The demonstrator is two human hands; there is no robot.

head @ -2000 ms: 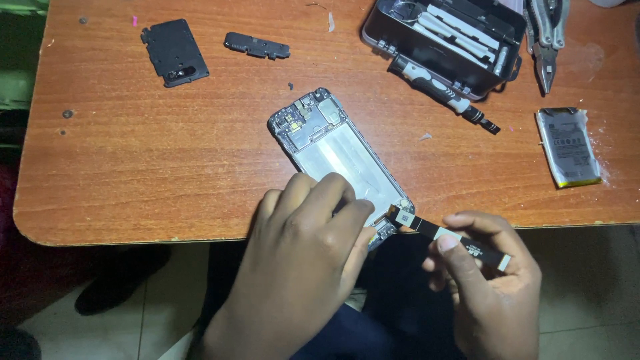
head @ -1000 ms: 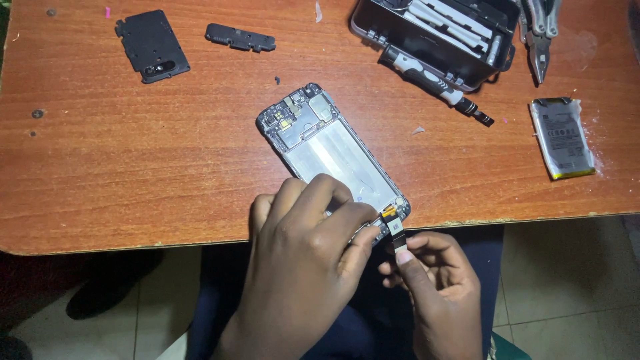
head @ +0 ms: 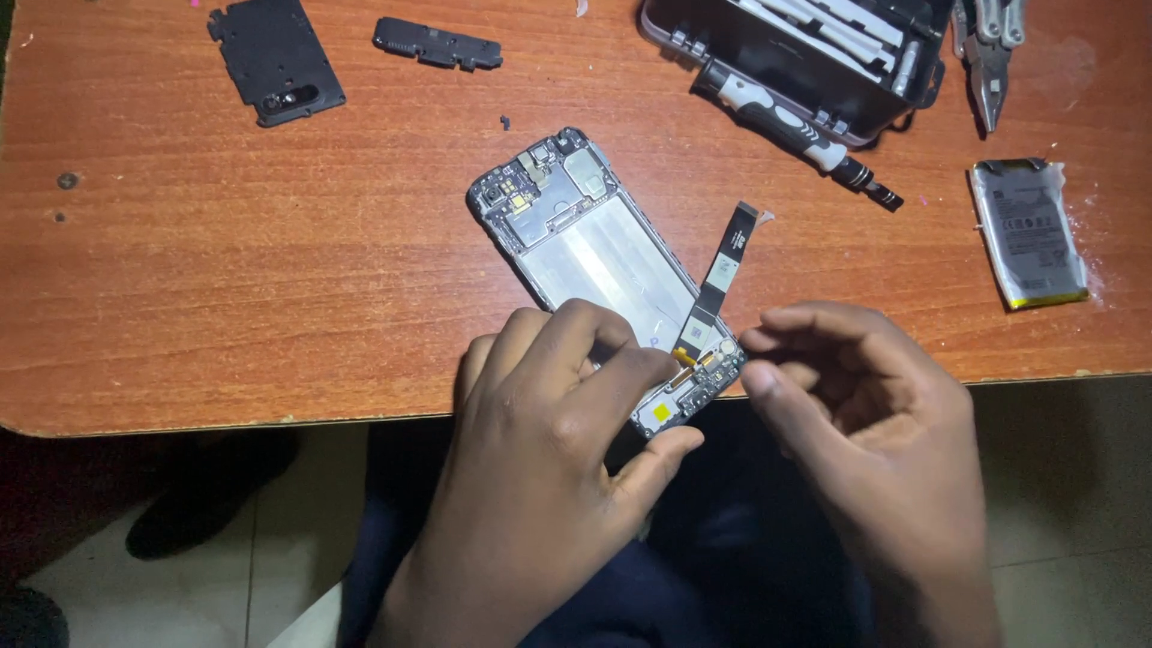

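An opened smartphone (head: 612, 261) lies at a slant, its lower end out past the table's front edge. My left hand (head: 558, 441) grips that lower end, the index fingertip near a small gold connector and the thumb at the bottom edge. From the lower circuit board (head: 711, 382) a black flex cable (head: 722, 270) slants up to the right across the phone's side, its far end over the table. Just right of the phone's lower corner is my right hand (head: 864, 423), thumb and fingers apart, with nothing seen between them; its fingertips are close to the corner.
A black phone cover plate (head: 279, 58) and a narrow black plastic cover (head: 436, 43) lie at the back left. A screwdriver (head: 792, 130) rests against an open tool case (head: 783, 54). Pliers (head: 988, 67) and a removed phone battery (head: 1030, 234) are on the right. A tiny black piece (head: 505, 122) sits above the phone.
My right hand has let go of the flex cable, which pointed down toward it before and now points up to the right. My left hand stays at the phone's lower end.
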